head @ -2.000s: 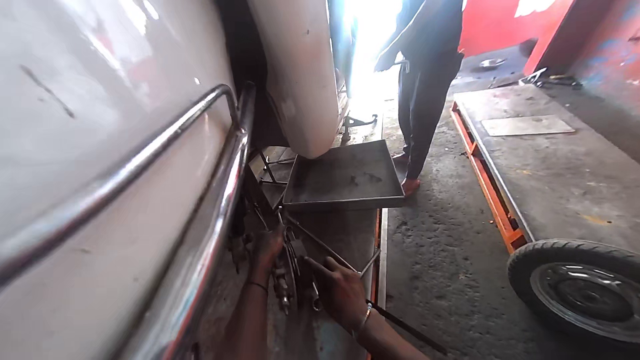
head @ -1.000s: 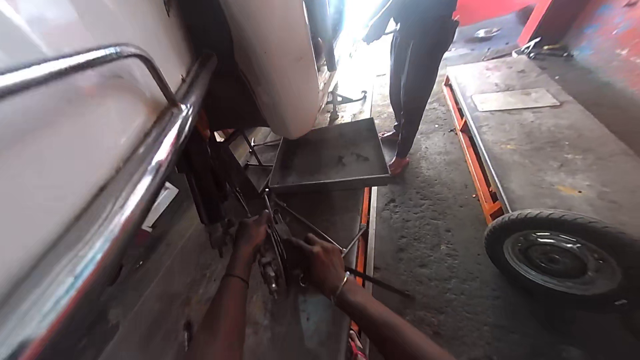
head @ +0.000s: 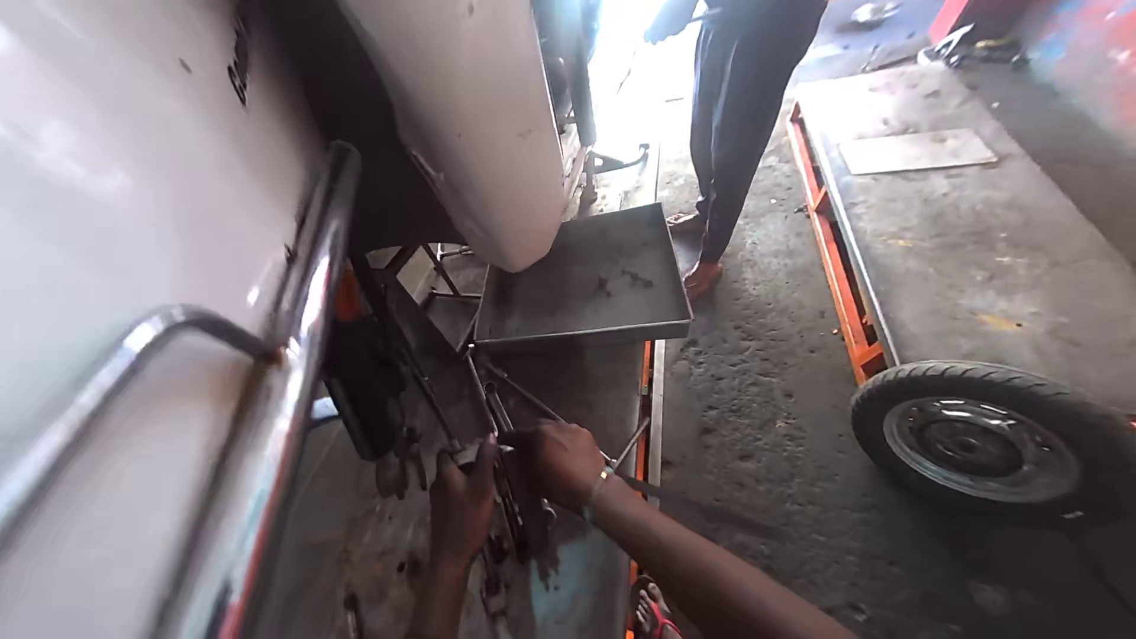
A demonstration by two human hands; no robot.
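Low beside the white scooter body [head: 106,213], my left hand [head: 463,497] grips a small metal part at the end of a thin rod or cable [head: 432,395]. Close to its right, my right hand [head: 564,461] is closed around a dark part whose kind I cannot make out; its fingertips are partly hidden. Dark linkage parts [head: 508,506] lie below and between the hands. Just ahead, a shallow metal tray [head: 568,306] with a few small pieces in it rests on a thin metal frame.
Chrome guard bars [head: 311,311] run close on the left. Beyond the tray stands a person [head: 741,115] in dark trousers. At right, a wheel with a tyre [head: 976,444] leans by a low platform [head: 1003,240] with an orange frame, which carries a flat plate [head: 919,151].
My right hand has turned, its back now upward, and closed on a dark part. My left hand has moved onto the rod's end. The view has shifted somewhat.
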